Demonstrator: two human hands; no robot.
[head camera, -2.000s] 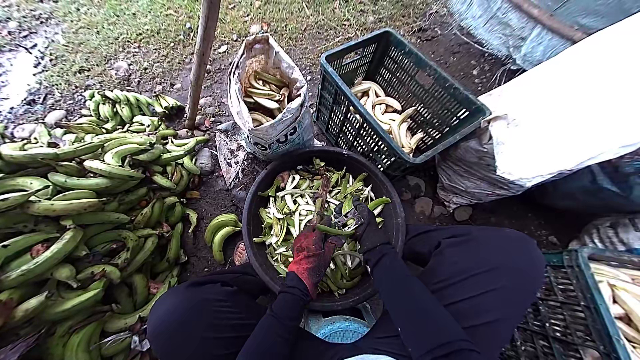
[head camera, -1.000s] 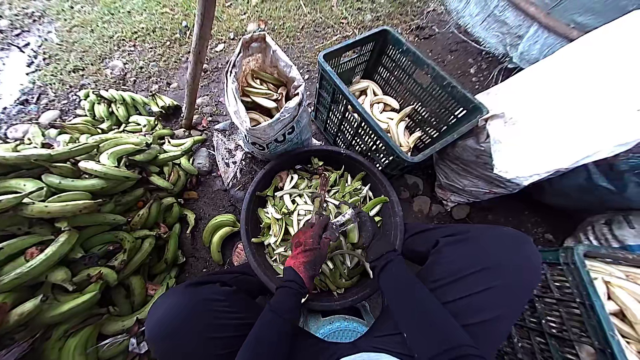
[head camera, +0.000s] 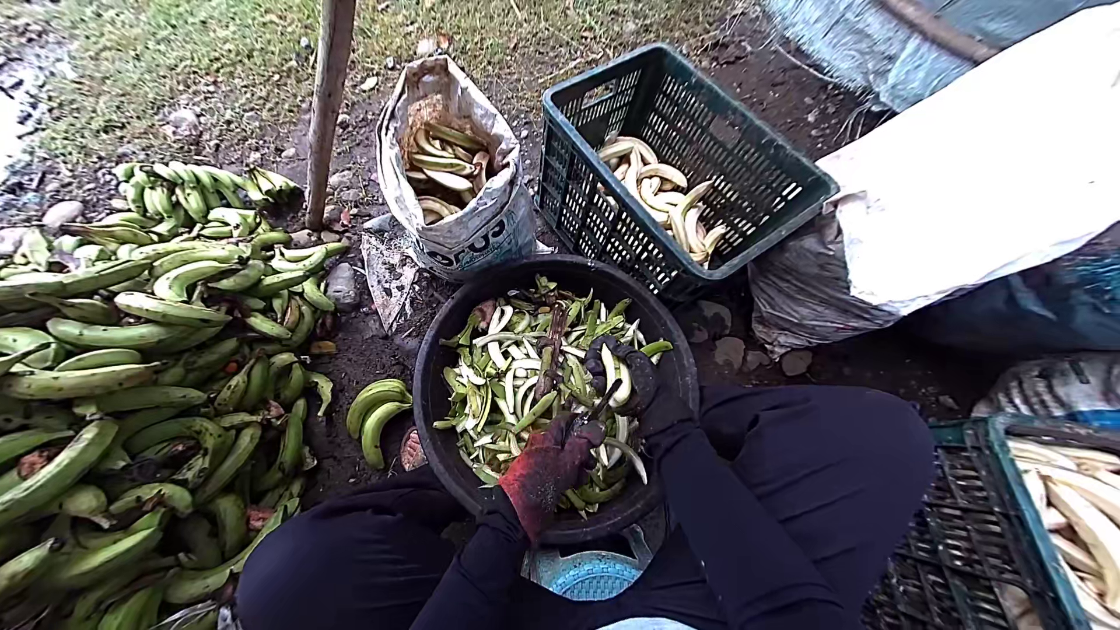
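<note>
A round black tub (head camera: 433, 437) between the legs holds green plantain peels (head camera: 516, 367) and a brown stalk (head camera: 551, 341). My left hand (head camera: 549, 468), in a red and black glove, is closed around the handle of a small knife (head camera: 606, 398) over the tub's lower part. Its blade points up and right, against a partly peeled plantain (head camera: 619, 372). That plantain lies in my right hand (head camera: 634, 376), in a dark glove, near the tub's right side. Part of the knife handle is hidden by my left fingers.
Green plantains (head camera: 140, 332) are heaped at left, with a small bunch (head camera: 376, 416) beside the tub. Behind it stand a sack (head camera: 481, 227) and a dark green crate (head camera: 560, 192), both holding plantains. Another crate (head camera: 1006, 490) is at lower right; a wooden post (head camera: 328, 114) rises at upper left.
My left hand has moved down and right from where it was a second ago. More pale flesh now shows on the plantain in my right hand.
</note>
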